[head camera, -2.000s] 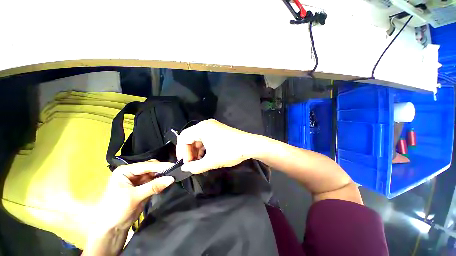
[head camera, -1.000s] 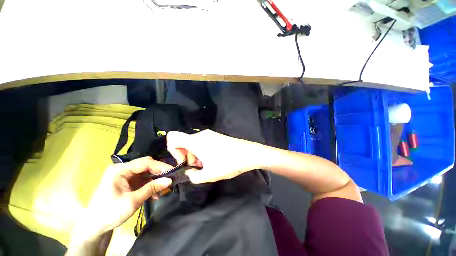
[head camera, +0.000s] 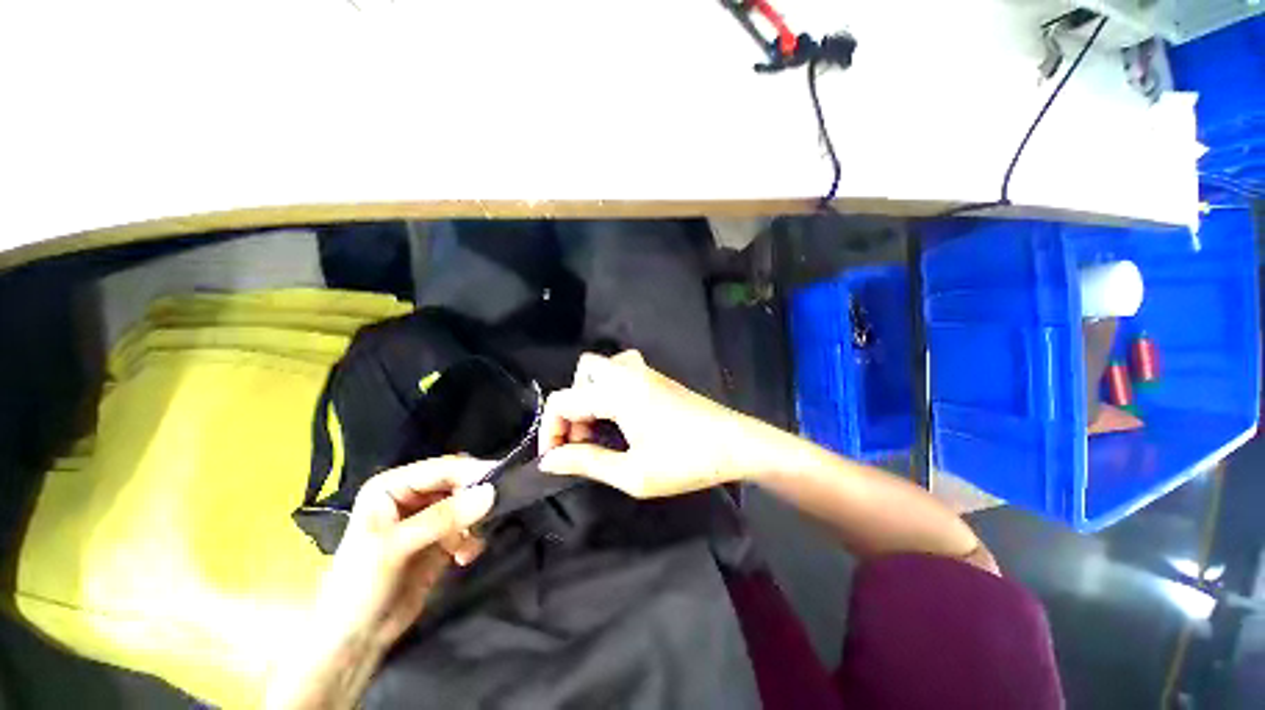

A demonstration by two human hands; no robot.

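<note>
A black fabric bag (head camera: 402,364) lies bunched on the lap, with a black strap loop at its left and a small yellow-green spot on it. A thin dark zipper tape or bound edge (head camera: 511,461) runs between my hands. My left hand (head camera: 416,516) pinches its lower left end between thumb and fingers. My right hand (head camera: 611,423) pinches it at the upper right, close to my left hand. Any small part under the fingertips is hidden.
A stack of mustard-yellow panels (head camera: 181,486) lies at the left. The white table (head camera: 416,111) crosses above, with red and black snips (head camera: 771,31) on a cord. Blue bins (head camera: 992,361) stand at the right; the larger holds red spools (head camera: 1143,358) and a white roll (head camera: 1111,289).
My right hand has moved slightly right, away from my left hand, exposing more of the edge between them. The bag's opening is spread wider, and the yellow-green spot shows more clearly.
</note>
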